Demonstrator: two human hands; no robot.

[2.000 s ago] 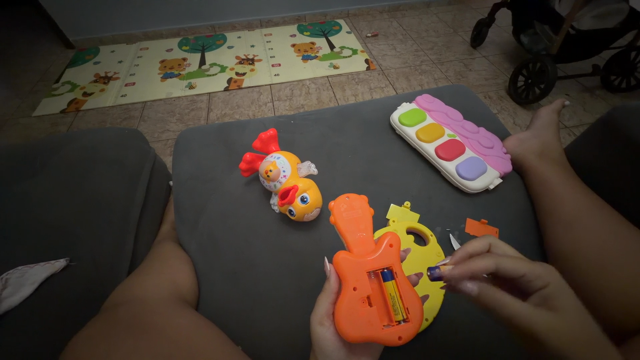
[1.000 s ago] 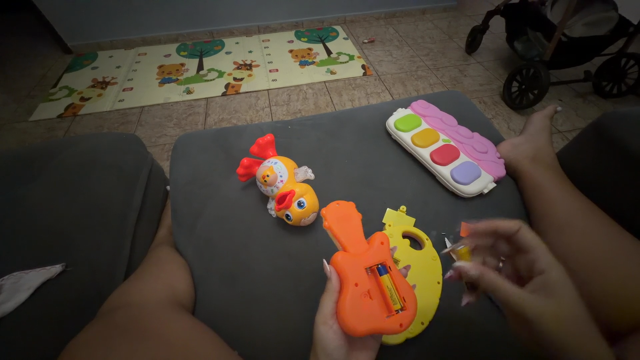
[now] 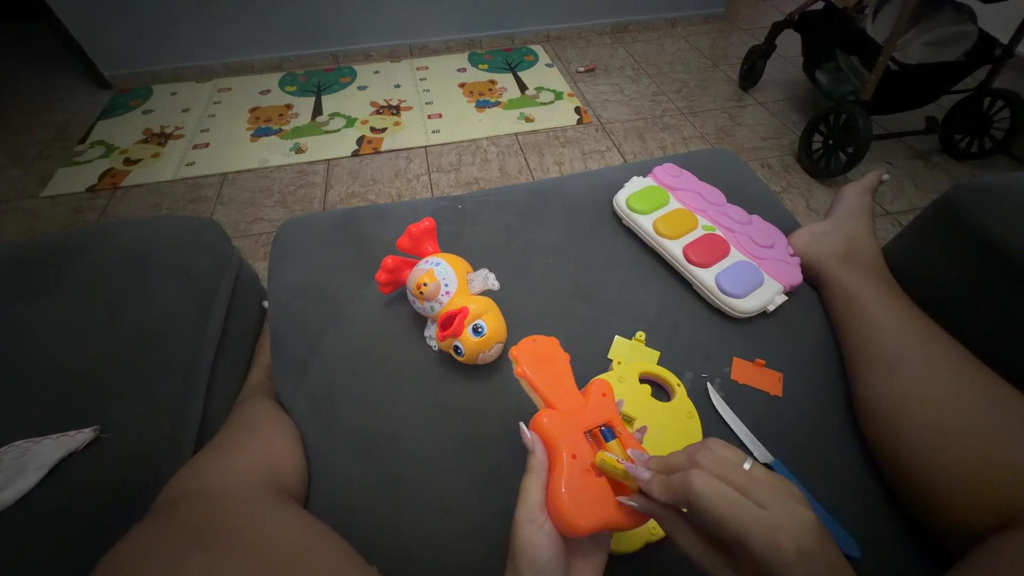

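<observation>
My left hand holds an orange plastic toy guitar, its back and open battery compartment facing up. A battery lies in the compartment. With the fingertips of my right hand I grip a yellow battery at the compartment's lower side. Partly under the guitar is a yellow plastic toy with a handle hole. An orange battery cover and a serrated knife with a blue handle lie to the right. A tiny screw-like piece is near the knife tip.
On the grey cushioned seat lie an orange toy duck and a toy with coloured keys. My legs flank the seat. Beyond are a printed play mat and a stroller. A white cloth is at left.
My right hand has come back from the right side to the guitar's compartment, now with a yellow battery in its fingers. The knife shows more fully. My left hand still holds the guitar.
</observation>
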